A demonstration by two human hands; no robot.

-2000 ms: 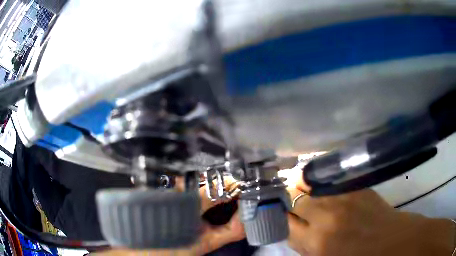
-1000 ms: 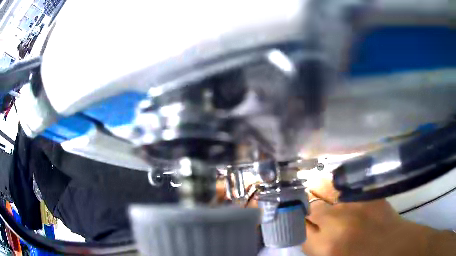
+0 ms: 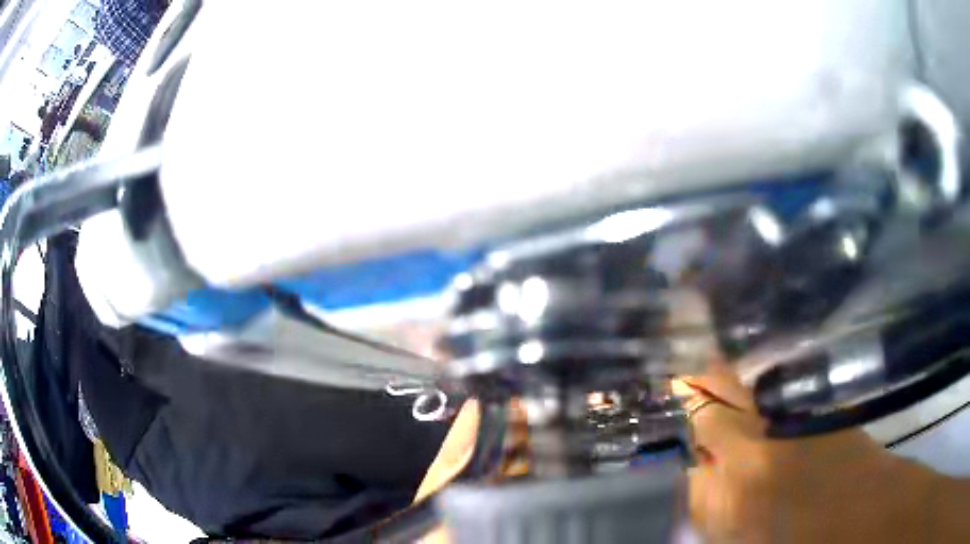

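The white sewing machine head [image 3: 511, 128] with its blue stripe fills most of the view, very close and blurred. A grey ribbed tension knob [image 3: 564, 510] stands at the bottom centre on chrome parts. The black garment [image 3: 287, 446] lies below the head on the left. My right hand [image 3: 819, 473] shows at the lower right behind the chrome parts; its fingertips are largely hidden. A strip of my left hand [image 3: 452, 452] shows left of the knob, mostly covered. What the fingers hold cannot be seen.
A curved dark loop [image 3: 16, 319] runs down the left side. A black shiny cylinder [image 3: 872, 372] is at the right, above my right hand. A white surface [image 3: 941, 425] shows at the right edge. Red and blue items [image 3: 37, 499] are at the lower left.
The machine head and knobs have shifted right and look larger in the view. More black garment shows at left. Less of my left hand is visible than two seconds ago.
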